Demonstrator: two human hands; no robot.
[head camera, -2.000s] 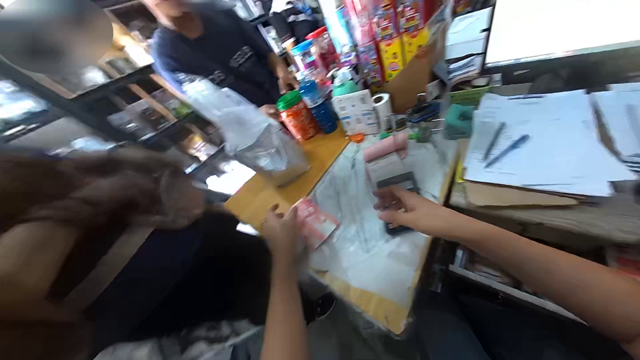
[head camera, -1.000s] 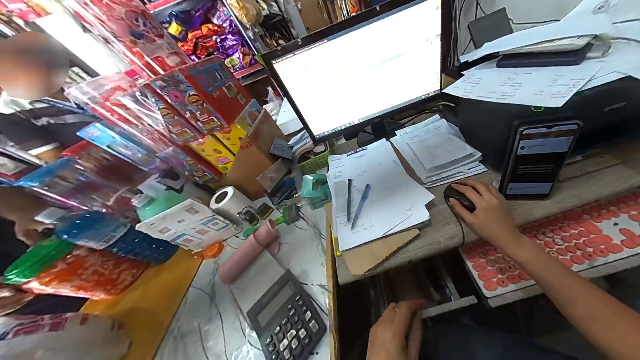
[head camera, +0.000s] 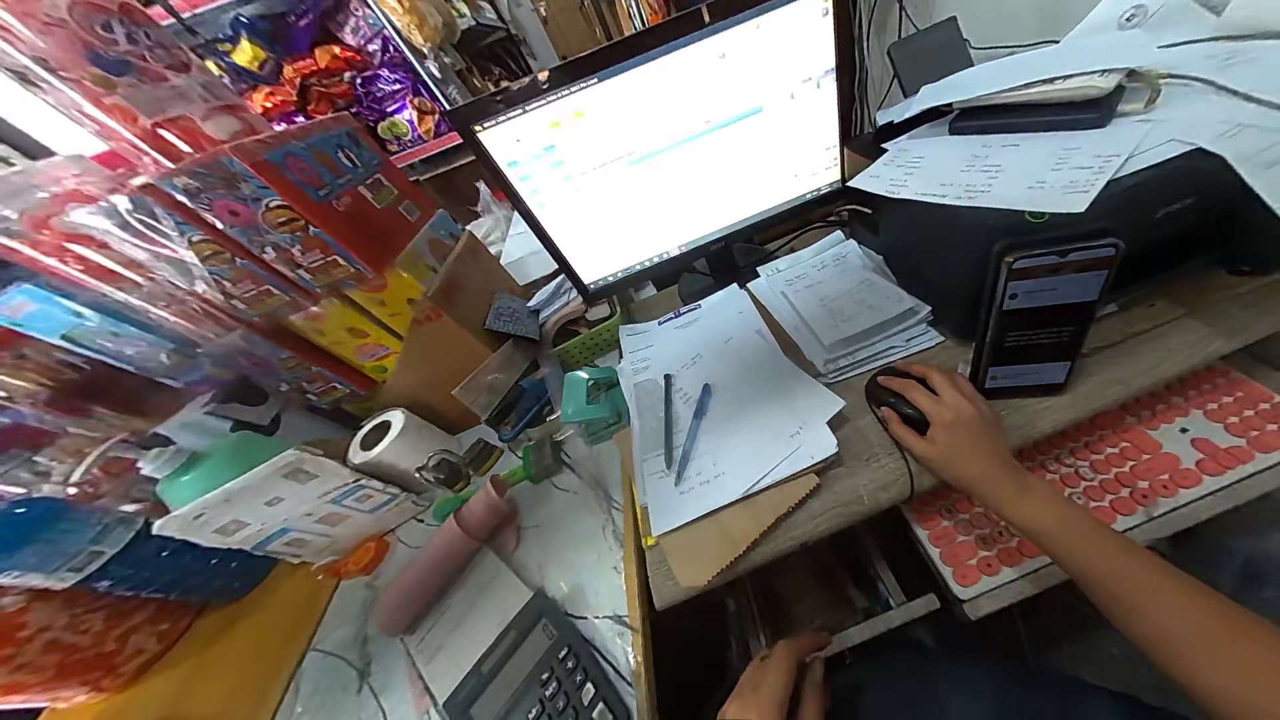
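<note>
My right hand (head camera: 950, 430) rests over a black computer mouse (head camera: 897, 400) on the wooden desk. Beside it a smartphone (head camera: 1045, 315) leans upright with its screen lit. My left hand (head camera: 780, 680) is low in the view, its fingers at the edge of an open drawer (head camera: 885, 622); whether it grips the edge is unclear. A red-and-white keyboard (head camera: 1110, 480) lies on a lower shelf to the right. Two pens (head camera: 692, 435) lie on white papers (head camera: 740, 400) left of the mouse, under a lit monitor (head camera: 670, 140).
A calculator (head camera: 540, 670) and a pink roll (head camera: 445, 560) lie on the counter at left. Near them are a white tape roll (head camera: 400, 450), a teal tape dispenser (head camera: 594, 400) and packaged goods (head camera: 270, 230). A black printer (head camera: 1150, 220) under papers stands at the back right.
The view has swung right from the counter to the desk. Two seconds ago my left hand was near a reddish paper and my right at the calculator; now my right is on the mouse.
</note>
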